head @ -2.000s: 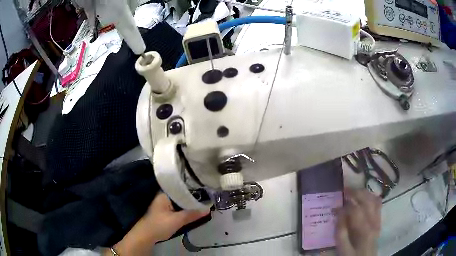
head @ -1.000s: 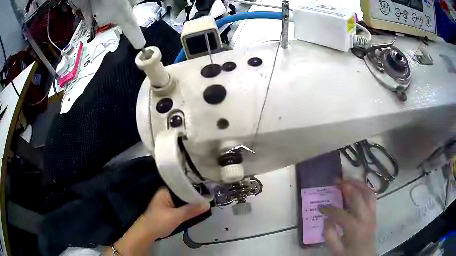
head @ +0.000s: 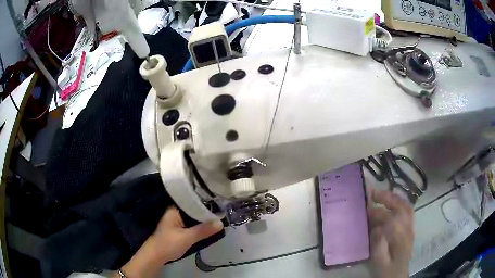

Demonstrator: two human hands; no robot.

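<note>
A smartphone [head: 344, 217] with a lit pink-purple screen lies on the white machine bed, right of the needle area. My right hand [head: 389, 231] is beside its right edge, slightly blurred, fingers apart, holding nothing. My left hand [head: 176, 236] pinches the edge of the smooth dark garment piece [head: 108, 217], thumb on top, just left of the presser foot area [head: 252, 209]. The tip of my thumb meets the lower end of the machine's curved lever; the fingers under the cloth are hidden.
The off-white sewing machine head [head: 315, 114] spans the view. Grey shears [head: 399, 174] lie right of the phone. A black textured fabric heap [head: 103, 125] is at left. A white box [head: 342, 32], beige control panel [head: 429, 16] and blue hose [head: 260, 21] are behind.
The phone screen now shows a full pink-purple page instead of a dark upper part with a pink panel. My right hand has moved off the screen to the right. My left hand keeps its hold.
</note>
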